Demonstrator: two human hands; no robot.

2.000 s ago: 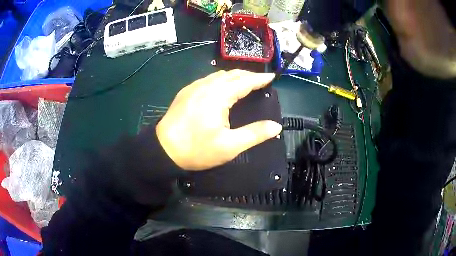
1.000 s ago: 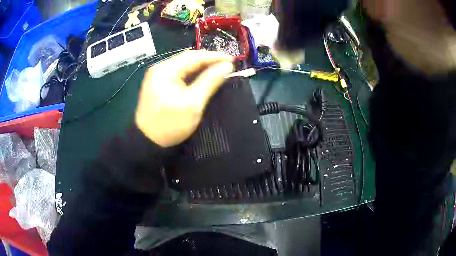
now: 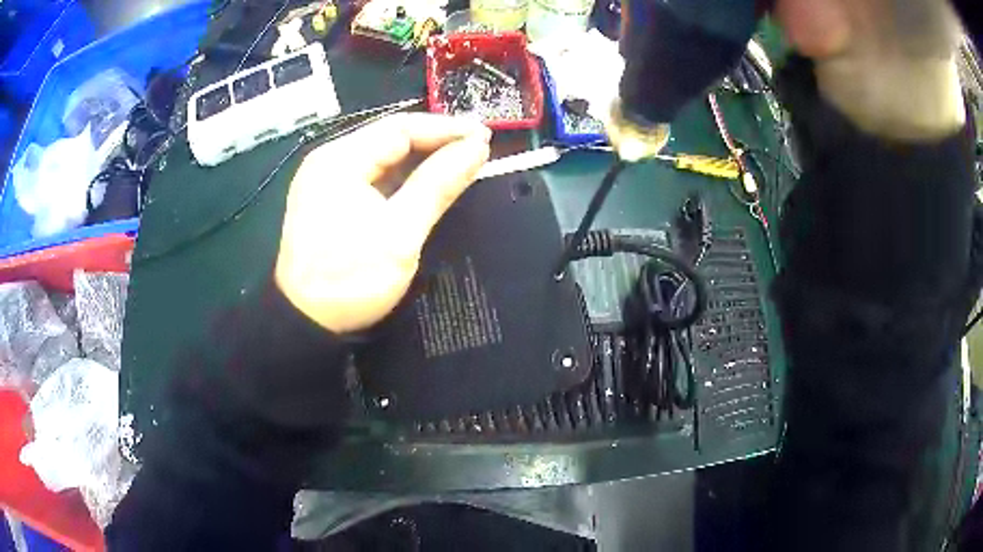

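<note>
The black socket unit housing [image 3: 464,313] lies on the ribbed mat with its printed cover up and screws at its near corners. My right hand [image 3: 862,65], blurred and cut off by the top edge, is shut on the electric screwdriver [image 3: 684,54]. Its dark shaft slants down from the light nose, and its tip is at the screw hole on the cover's right edge. My left hand [image 3: 361,221] is over the cover's back left part, thumb and forefinger pinched. A thin pale piece [image 3: 523,163] shows by the fingertips; whether they hold it is unclear.
The black power cord [image 3: 668,313] is coiled at right. Behind are the red screw tray [image 3: 433,86], a small blue bin [image 3: 557,108], a yellow-handled screwdriver [image 3: 706,165] and a white power strip [image 3: 264,113]. Blue [image 3: 32,194] and red [image 3: 102,259] crates stand at left.
My left hand has lifted from its spread position and moved left, its fingers now pinched. The screwdriver has come down to the cover's right edge. The view has shifted, and the cover is more exposed.
</note>
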